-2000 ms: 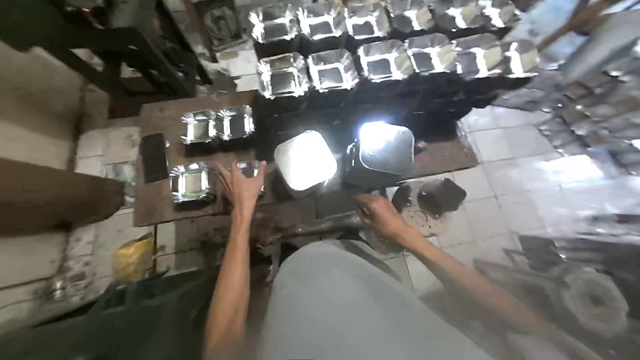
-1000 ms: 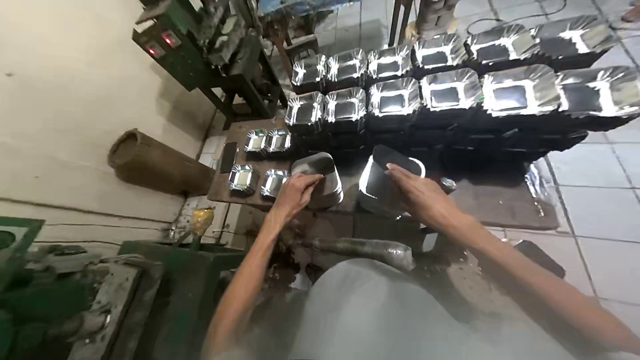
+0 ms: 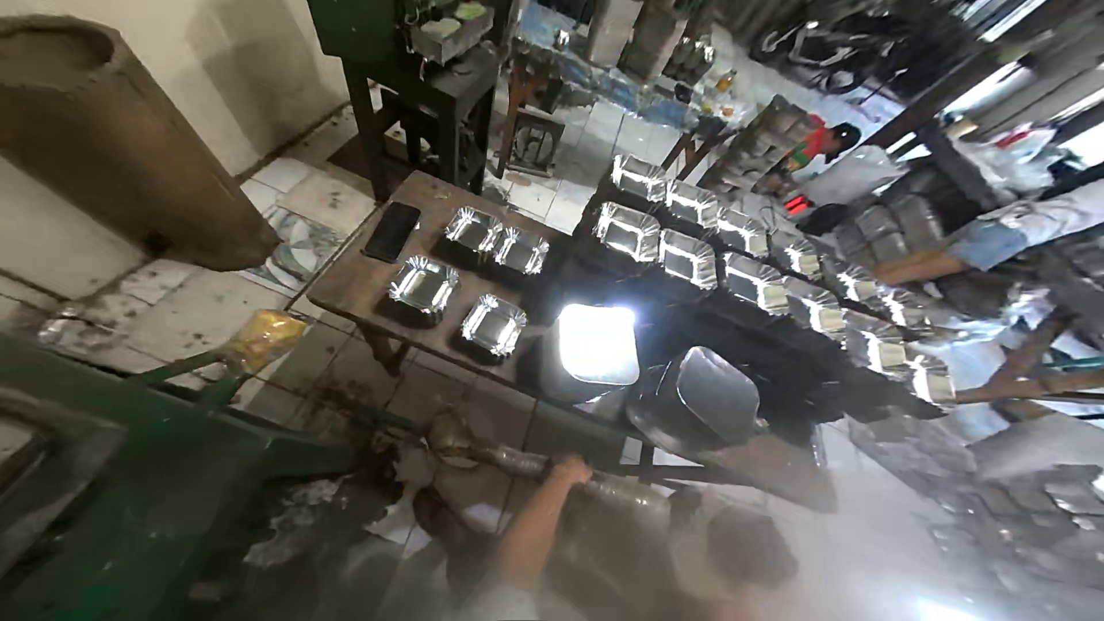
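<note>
At the lower centre, my left hand [image 3: 569, 470] is closed around a long wrapped bar [image 3: 634, 496] below the table's near edge. My right hand cannot be made out; the lower right is blurred. On the low wooden table [image 3: 354, 280], a metal block [image 3: 597, 345] with a bright, shining square top stands beside a tilted, rounded-square metal piece [image 3: 718, 395]. Left of them are several fluted foil-like trays, one of them [image 3: 494, 326] nearest the block. Two long rows of stacked trays [image 3: 687, 259] run off to the right.
A dark phone [image 3: 393, 231] lies at the table's left end. A large brown cylinder [image 3: 129, 147] leans at the wall, and a green machine [image 3: 112, 483] stands lower left. Another person's arm [image 3: 914, 263] reaches in from the right; a person in red [image 3: 815, 142] is farther back.
My left hand has left the metal block and is now at the wrapped bar. My right hand, on the other block one second ago, is no longer seen there. The view has swung.
</note>
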